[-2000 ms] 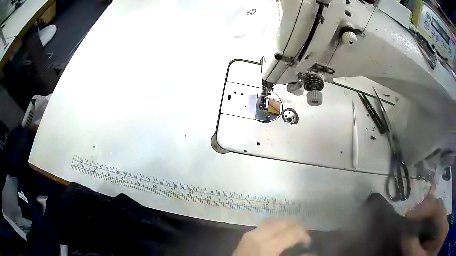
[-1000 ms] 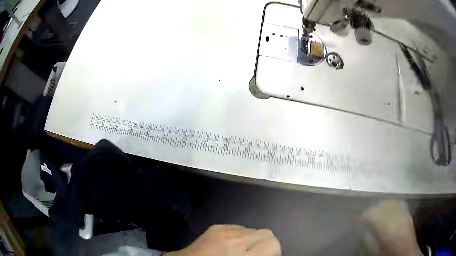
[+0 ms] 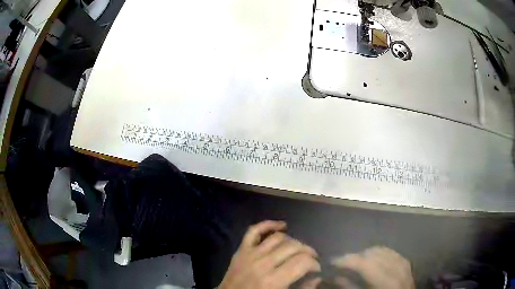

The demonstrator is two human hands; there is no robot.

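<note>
A dark knit garment (image 3: 164, 203) hangs over the table's front edge at the left, down towards the lap. My left hand (image 3: 271, 261) is below the table edge at bottom centre, its fingers curled on dark cloth. My right hand (image 3: 379, 270) is close to its right, blurred and partly cut off by the bottom edge, also at the dark cloth between the hands. The cloth there is blurred, so its edges cannot be made out. No cloth lies under the presser foot (image 3: 366, 17).
The white table (image 3: 226, 73) has a printed ruler (image 3: 276, 155) along its front edge. The machine bed (image 3: 406, 79) is at upper right, with dark snips (image 3: 492, 56) and a thin pale stick (image 3: 479, 84). A white basket (image 3: 63, 206) stands at lower left.
The view has shifted right and down. My hands and the dark cloth have left the table's right front and come close together below its edge. The garment's left part has bunched up at the edge.
</note>
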